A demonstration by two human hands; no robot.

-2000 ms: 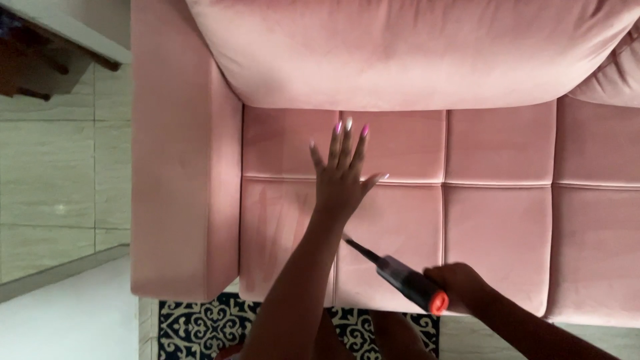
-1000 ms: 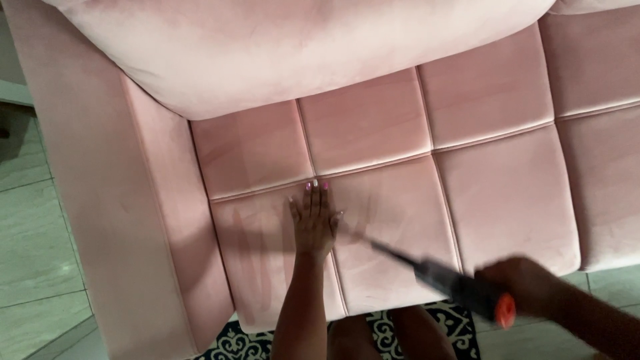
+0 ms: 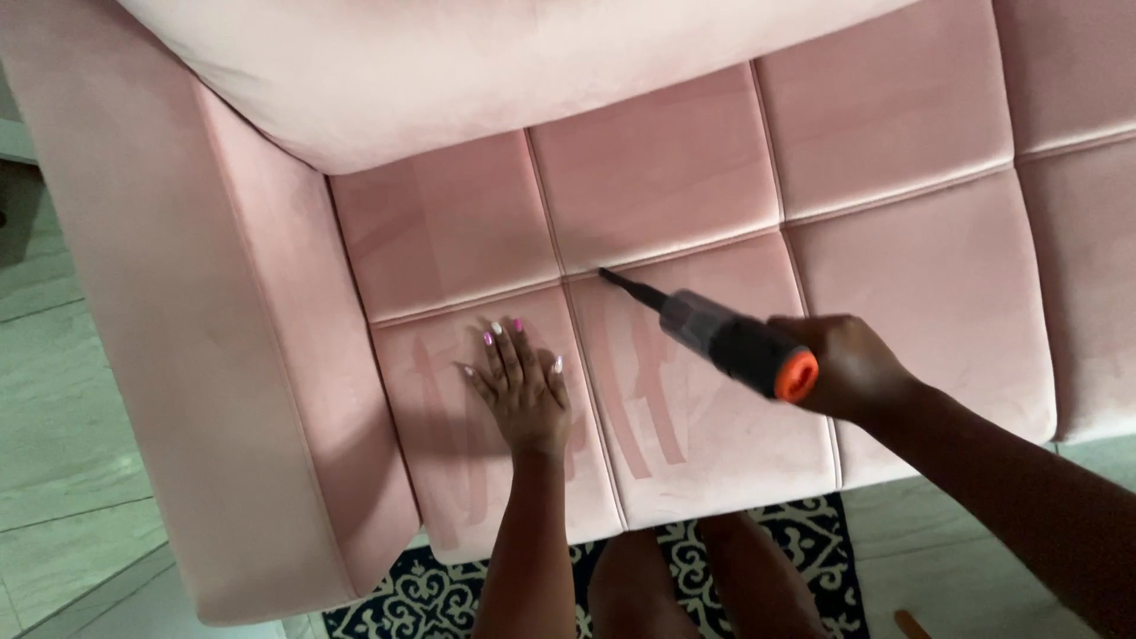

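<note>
My right hand [image 3: 848, 368] grips a handheld vacuum cleaner [image 3: 732, 342], black with a clear section and an orange-red end. Its narrow crevice nozzle [image 3: 632, 288] points up and left, with the tip at the stitched seam between the tufted squares of the pink velvet sofa seat [image 3: 710, 426]. Pressed palm down on the front left square, my left hand [image 3: 528, 390] has its fingers spread and holds nothing. Darker streaks mark the velvet around it and below the nozzle. The grip's handle is hidden behind my right hand.
A padded armrest [image 3: 266, 355] bounds the seat on the left, and a large back cushion [image 3: 444, 62] lies along its rear. A dark patterned rug [image 3: 435, 586] and my legs are at the front edge. Pale floor tiles [image 3: 71, 426] show beyond the armrest.
My left hand, above the seat's middle seam two seconds ago, now rests in front of it. The nozzle has moved back to the seam. Darker streaks now show on the second front square. The view has tilted.
</note>
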